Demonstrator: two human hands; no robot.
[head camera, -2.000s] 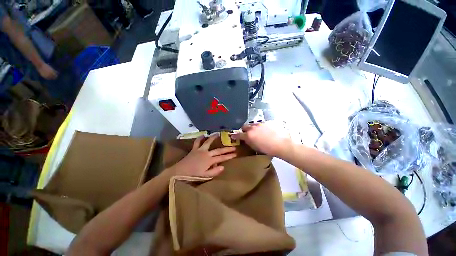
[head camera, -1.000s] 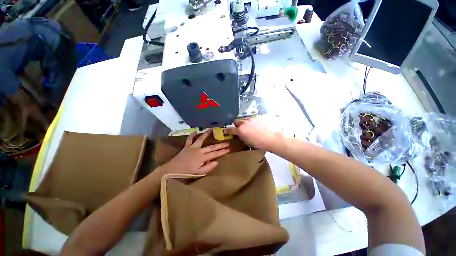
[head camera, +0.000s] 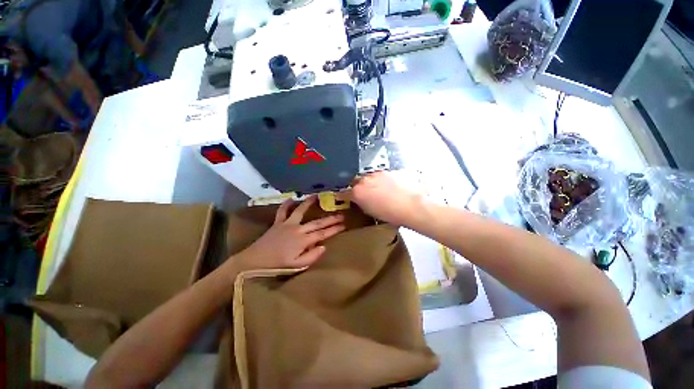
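Observation:
A brown bag body (head camera: 342, 304) with paler edge binding lies in front of me, its upper edge under the pattern sewing machine head (head camera: 293, 137). My left hand (head camera: 293, 237) lies flat on the bag near that edge, fingers spread and pressing on the cloth. My right hand (head camera: 380, 199) is at the right of the yellow sewing clamp (head camera: 334, 201), just below the head. Its fingers are bent and the fingertips are hidden, so what they touch cannot be told.
A waiting bag body (head camera: 141, 254) lies on the table at left. Plastic hardware bags (head camera: 571, 194) and a control panel (head camera: 605, 45) stand at right. A dark, thin tool (head camera: 455, 156) lies right of the head. A person (head camera: 57, 45) is at upper left.
The whole view has shifted, so the machine and bag appear further left. Both hands keep about the same places at the bag edge. The person at upper left has changed posture.

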